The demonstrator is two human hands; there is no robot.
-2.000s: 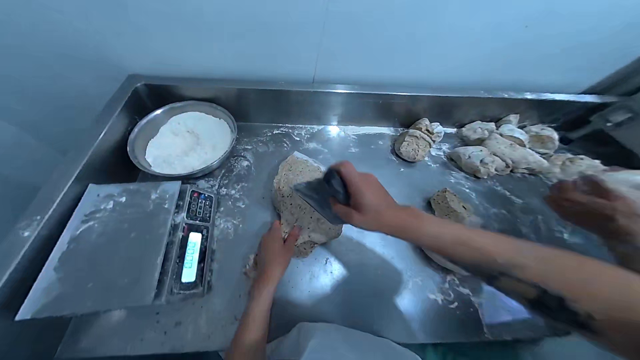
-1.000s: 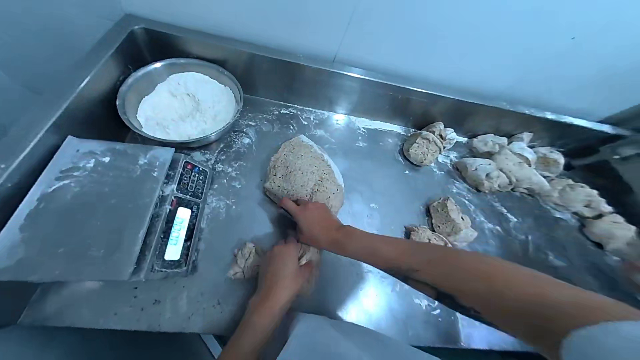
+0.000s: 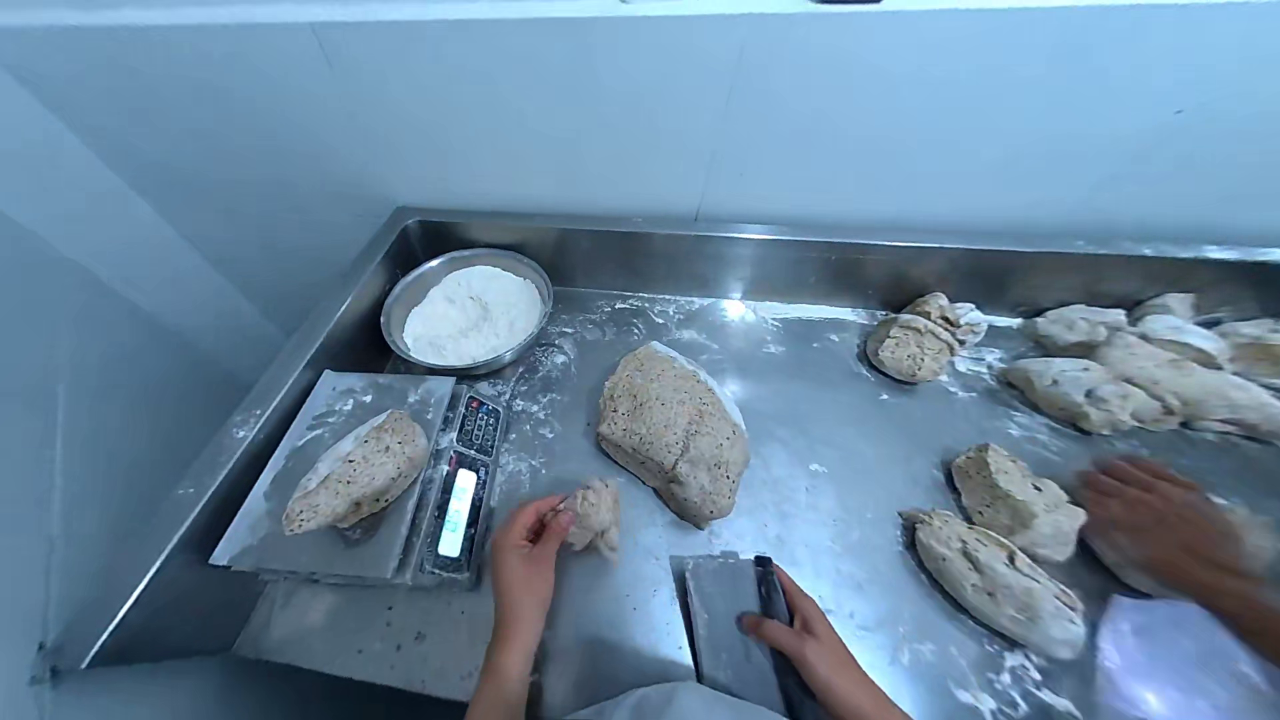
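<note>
Between the fingertips of my left hand [image 3: 535, 550] is a small scrap of dough [image 3: 597, 517], just right of the scale's display. My right hand [image 3: 805, 640] holds a bench scraper [image 3: 728, 630] by its dark handle, with the blade low over the steel table near the front. Behind both hands lies a large seeded dough mass [image 3: 675, 432]. A smaller seeded dough piece [image 3: 360, 473] rests on the plate of the digital scale [image 3: 285, 535] at the left.
A metal bowl of flour [image 3: 470, 312] stands behind the scale. Several dough pieces [image 3: 1075, 392] lie at the right. Another person's hand [image 3: 1165, 515] is on dough there. The steel table's raised rim [image 3: 650, 245] runs along the back wall.
A dough piece now sits on the scale plate, which was bare before. My hands have moved apart, and the scraper shows again in my right hand. The view has shifted.
</note>
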